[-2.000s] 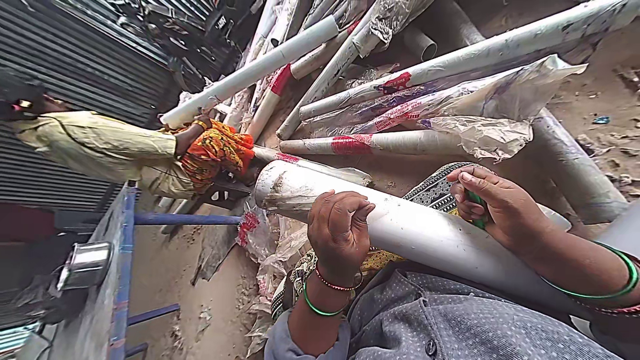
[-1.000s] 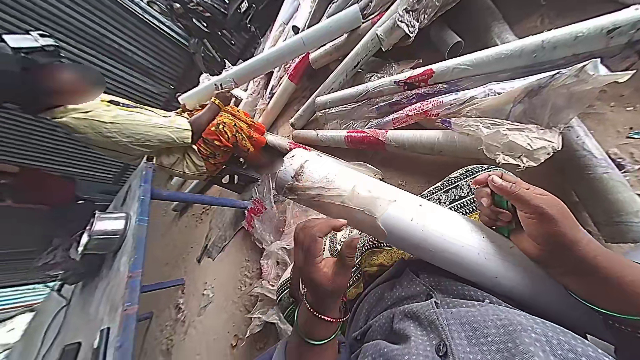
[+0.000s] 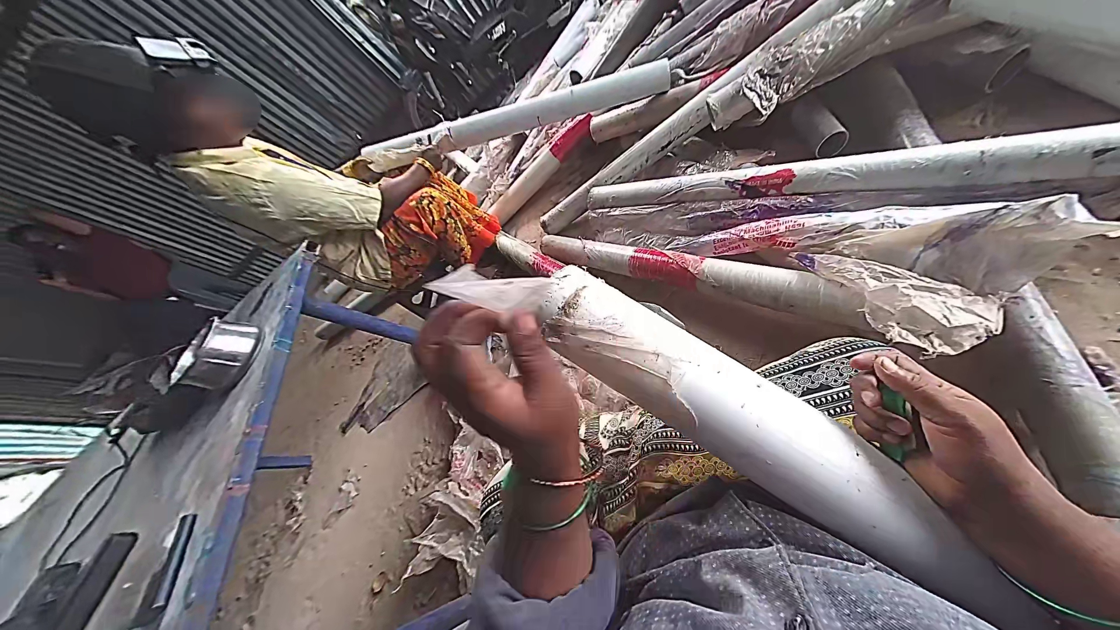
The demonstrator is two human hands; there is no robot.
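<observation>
A large white plastic pipe (image 3: 770, 420) lies slantwise across my lap. Its far end is wrapped in torn, dirty plastic film (image 3: 612, 337). My left hand (image 3: 507, 376) is beside that end, with a loose flap of the film (image 3: 490, 293) pinched between thumb and fingers. On the near side of the pipe, my right hand (image 3: 927, 420) is closed around a small green object (image 3: 894, 416); most of it is hidden in the fist, so its kind cannot be told.
More pipes (image 3: 875, 166), some in plastic wrap with red bands, lie across the ground ahead. A person in a yellow shirt (image 3: 289, 192) sits at far left, handling another pipe (image 3: 560, 105). A blue-edged table (image 3: 262, 385) with a metal pot (image 3: 223, 350) stands at left.
My left hand has moved toward the pipe's far end and now holds a raised flap of film. More of the pipe's bare white surface shows than two seconds ago.
</observation>
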